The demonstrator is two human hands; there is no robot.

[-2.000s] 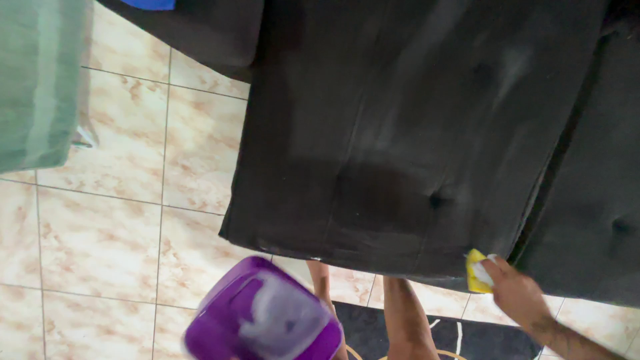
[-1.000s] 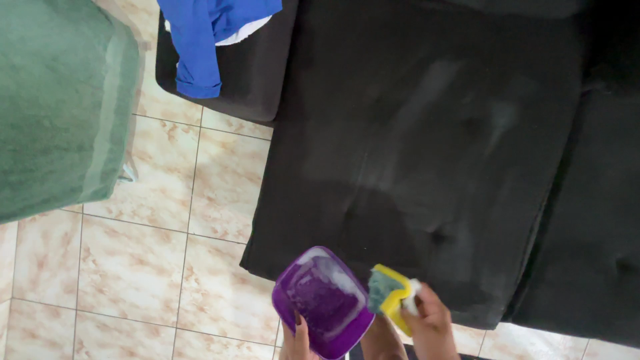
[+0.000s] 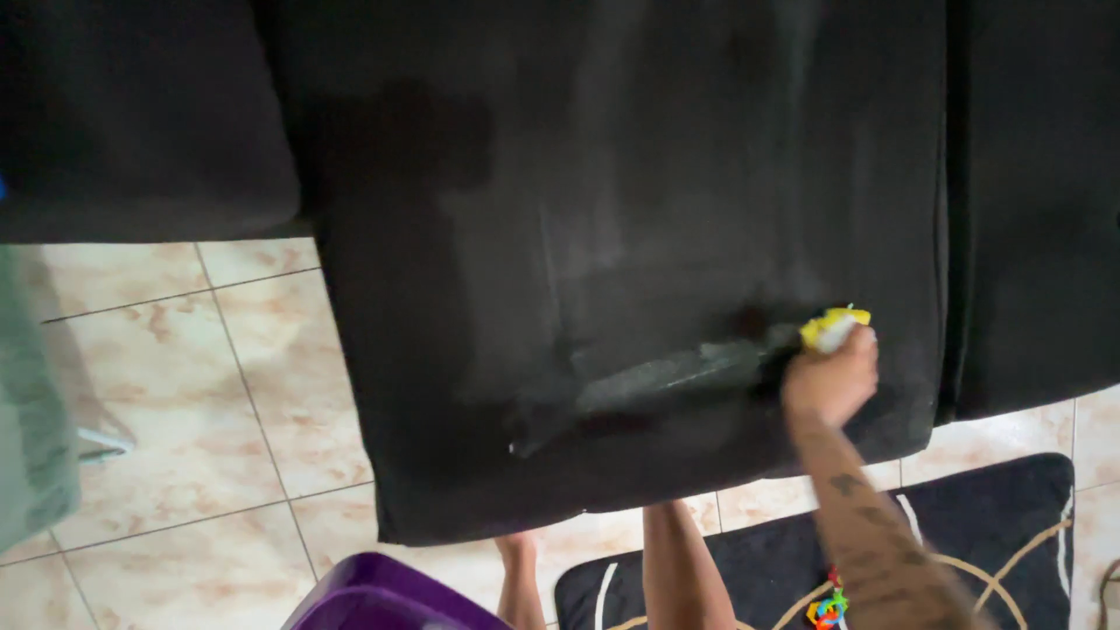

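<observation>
My right hand (image 3: 831,381) is closed around a yellow sponge (image 3: 834,328) with white foam on it, pressed on the black fabric seat of a sofa (image 3: 665,219), toward its right side. A whitish streak of foam (image 3: 665,376) runs across the fabric from the lower left up to the sponge. At the bottom edge, left of my legs, part of a purple plastic container (image 3: 385,599) shows; its contents are out of sight. My left hand is not in view.
Another black sofa section (image 3: 1032,210) adjoins at the right, and one (image 3: 140,122) at the upper left. Green fabric (image 3: 35,402) hangs at the left edge over the tiled floor (image 3: 175,376). Below lie a dark patterned rug (image 3: 989,525) and a colourful plastic toy (image 3: 826,608).
My right hand has moved with the sponge from beside the purple container onto the sofa fabric, where a fresh foam streak shows. My left hand, seen at the container before, has left the view.
</observation>
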